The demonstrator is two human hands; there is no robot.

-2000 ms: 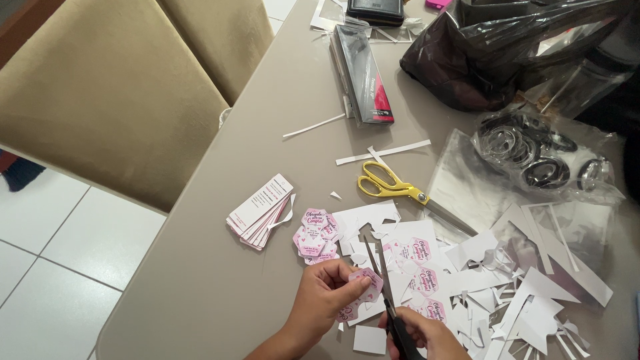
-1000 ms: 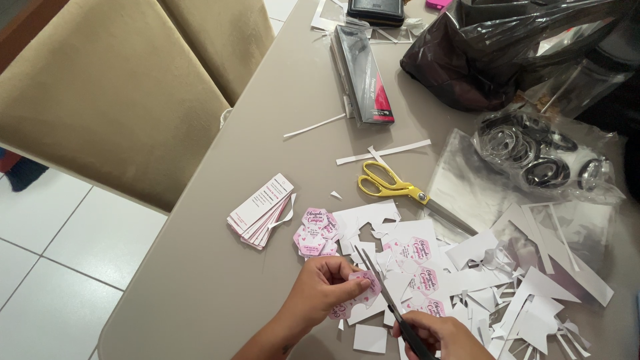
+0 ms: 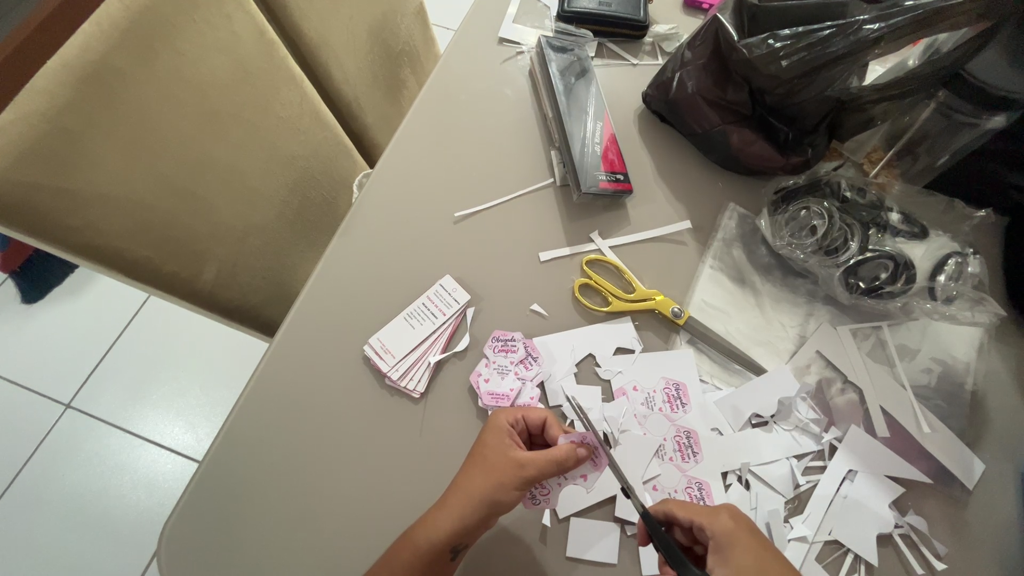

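My left hand [image 3: 524,460] pinches a pink printed paper tag [image 3: 590,460] between thumb and fingers, near the table's front. My right hand [image 3: 704,536] grips the black handles of a pair of scissors [image 3: 620,472], whose blades point up and left along the tag's right edge. Left of the blades lies a small pile of cut pink tags [image 3: 502,372]. A sheet printed with more pink tags [image 3: 678,448] lies to their right. Further back, scissors with yellow handles [image 3: 620,296] rest on the table. A fanned stack of narrow printed cards [image 3: 420,328] lies at the left.
White paper scraps [image 3: 864,512] cover the right front of the table [image 3: 320,448]. Behind them are a clear bag of black rings [image 3: 872,248], a black plastic bag [image 3: 736,104], a clear-fronted box [image 3: 584,120] and a black case [image 3: 604,16]. Beige chairs [image 3: 176,152] stand at the left.
The scissors in my right hand have shifted slightly beside the held tag, and my left hand has turned the tag a little. The things lying around them have stayed in place.
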